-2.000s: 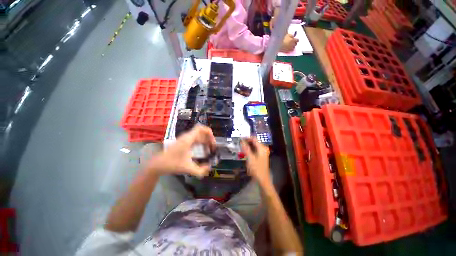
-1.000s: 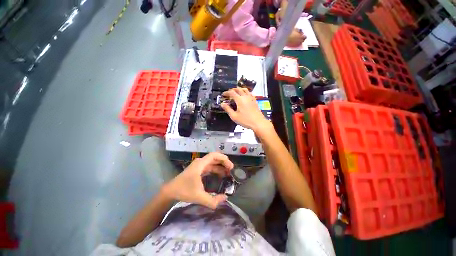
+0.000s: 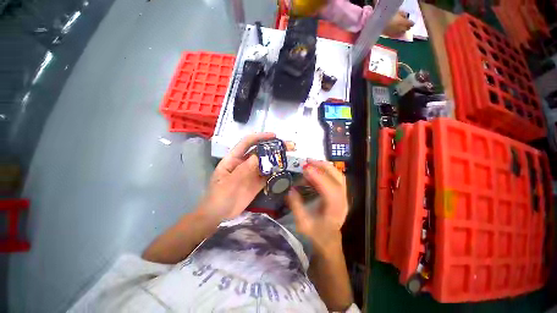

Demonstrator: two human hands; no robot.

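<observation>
My left hand point(image 3: 235, 180) holds an opened electronic unit near the station's front edge. Its squarish dark half point(image 3: 272, 157) shows a light inner face, and a round dark disc with a grey centre point(image 3: 280, 183) hangs just below it. My right hand point(image 3: 324, 198) is right of the unit, blurred, fingers apart, with nothing visible in it. The white station plate point(image 3: 290, 125) lies beyond. On it are the black fixture point(image 3: 295, 67), a long black part point(image 3: 248, 92) to its left, and a black handheld tester point(image 3: 338, 131) with a lit screen.
Red trays point(image 3: 198, 88) are stacked left of the station. More red trays point(image 3: 488, 208) stand on the green bench at right, with another stack point(image 3: 498, 79) behind. A red-edged white box point(image 3: 381, 63) lies beyond the tester. A person's pink sleeve point(image 3: 345, 13) shows at the top.
My right hand has come back from the fixture to beside the unit. My left hand has lifted and turned the unit, showing its inner face. The view has shifted, so the station appears higher.
</observation>
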